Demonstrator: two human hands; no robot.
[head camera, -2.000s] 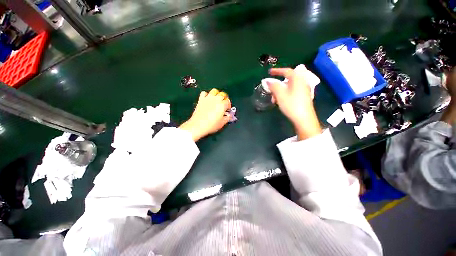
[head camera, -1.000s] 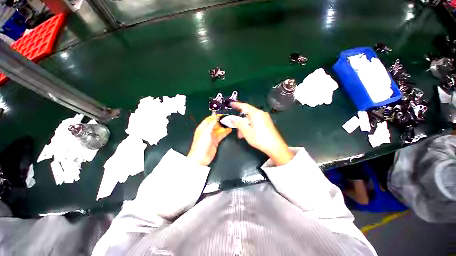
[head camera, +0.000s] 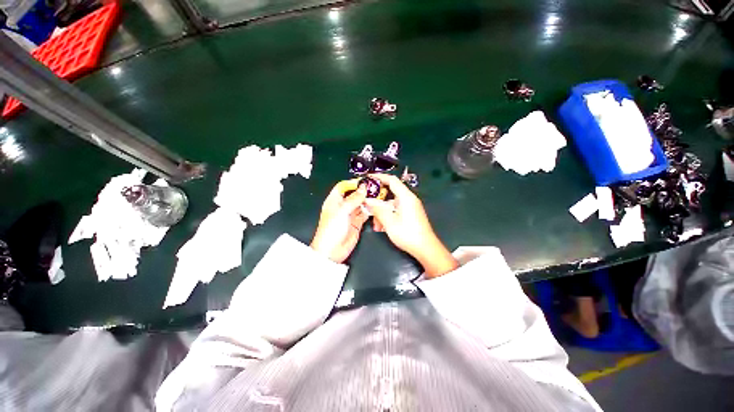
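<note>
My left hand (head camera: 340, 219), with yellow finger covers, and my right hand (head camera: 404, 221) meet in front of me. Between their fingertips they hold a small dark glossy module (head camera: 371, 188), its round face showing. A bit of white, likely a wipe, shows under the module between the fingers; most of it is hidden. Two more modules (head camera: 373, 160) lie side by side just beyond my fingers, and another (head camera: 409, 177) lies close by my right fingertips.
Single modules (head camera: 382, 107) lie farther back. A clear bottle (head camera: 473, 152) stands right of centre beside wipes (head camera: 530, 143). A blue bin (head camera: 616, 133) and a module heap (head camera: 684, 173) are at right. Loose wipes (head camera: 251, 184) and another bottle (head camera: 158, 204) are at left, near a metal post (head camera: 96, 121).
My right hand has come from the right bottle to my left hand. Both now hold the module up between their fingertips. The modules on the belt have shifted right in view.
</note>
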